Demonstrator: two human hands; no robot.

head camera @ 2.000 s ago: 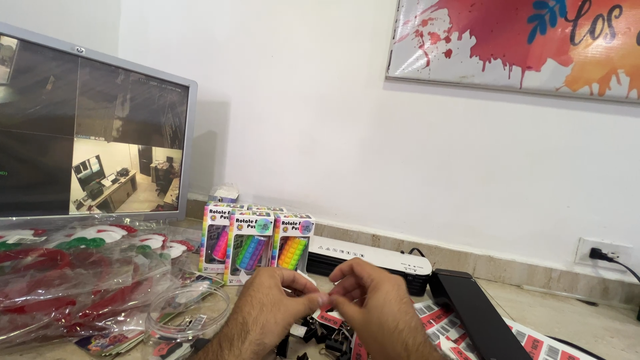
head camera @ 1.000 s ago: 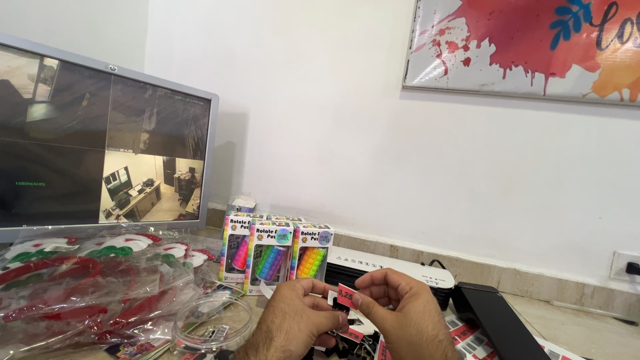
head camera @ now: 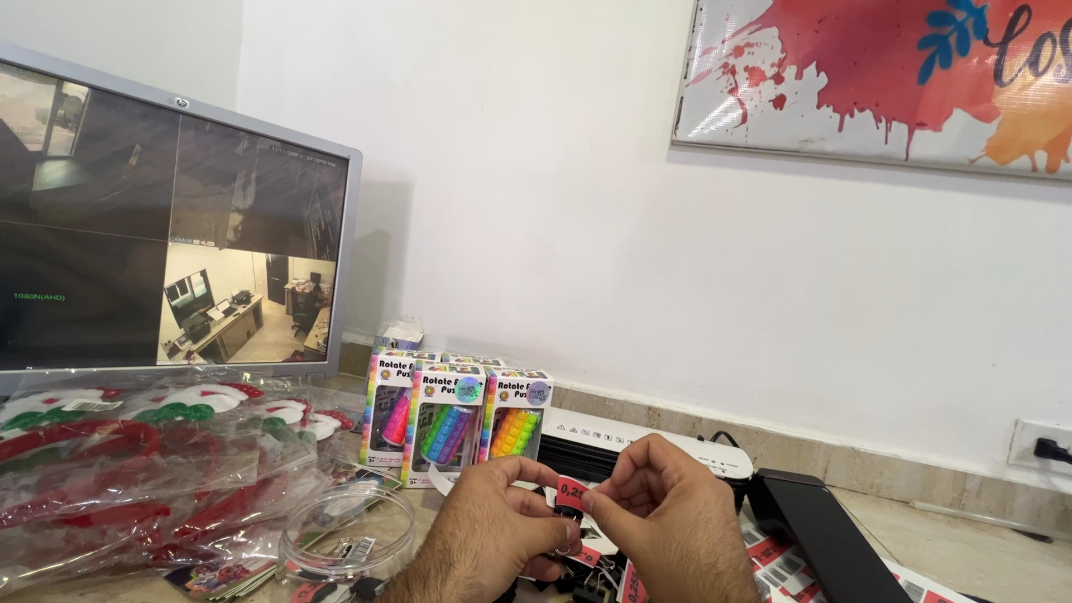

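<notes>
My left hand (head camera: 494,528) holds a small black binder clip (head camera: 568,512) between thumb and fingers. A red sticker (head camera: 573,494) with black print lies against the clip's upper part, and my right hand (head camera: 662,511) pinches the sticker's right edge. Below and between the hands are more black binder clips (head camera: 590,578), several with red stickers, partly hidden by my hands. A round clear plastic container (head camera: 347,523) stands left of my left hand, with stickered black clips seen through it.
Boxed puzzle toys (head camera: 446,423) stand behind my hands. A white and black machine (head camera: 636,431) lies behind, a long black object (head camera: 825,536) and sticker sheets (head camera: 775,557) at right. Plastic-bagged red headbands (head camera: 126,469) lie at left before a monitor (head camera: 356,251).
Two seconds ago my fingertips met with no red sticker visible between them; now a red sticker shows there, against a black clip. The view has shifted left.
</notes>
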